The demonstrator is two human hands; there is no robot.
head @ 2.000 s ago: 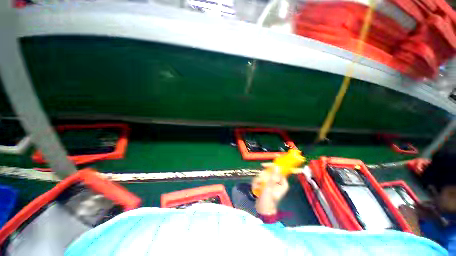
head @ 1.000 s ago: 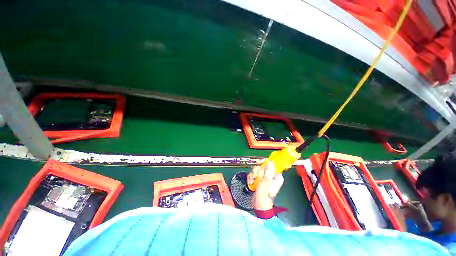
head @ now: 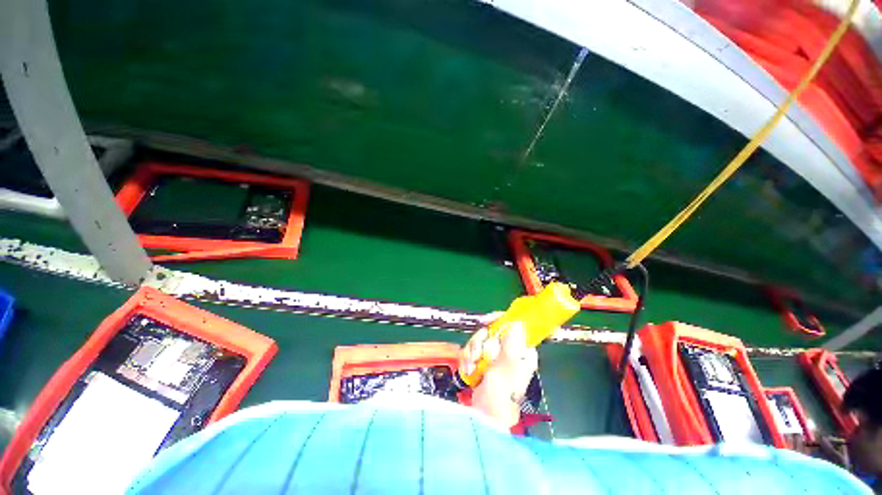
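Observation:
My right hand (head: 503, 372) is closed around a bright yellow electric screwdriver (head: 530, 321), tilted, with its lower end at the right edge of the unit in front of me. That open unit (head: 396, 383) shows circuitry and lies in a red-orange foam tray (head: 398, 352); its lower part is hidden by my blue-clad body. A yellow cord (head: 720, 181) runs up from the driver, and a black cable (head: 633, 334) loops down beside it. My left hand is not in view.
Another open unit (head: 106, 425) in a red tray lies at left. Stacked trays (head: 667, 372) stand at right. Trayed units (head: 208, 208) lie beyond the worn white rail (head: 319, 302). A post (head: 82, 198) rises at left. A person's head (head: 866, 401) shows at far right.
My right hand and the driver have moved left from the dark round mesh patch to the unit's right edge. The view has shifted, so the surroundings appear further right.

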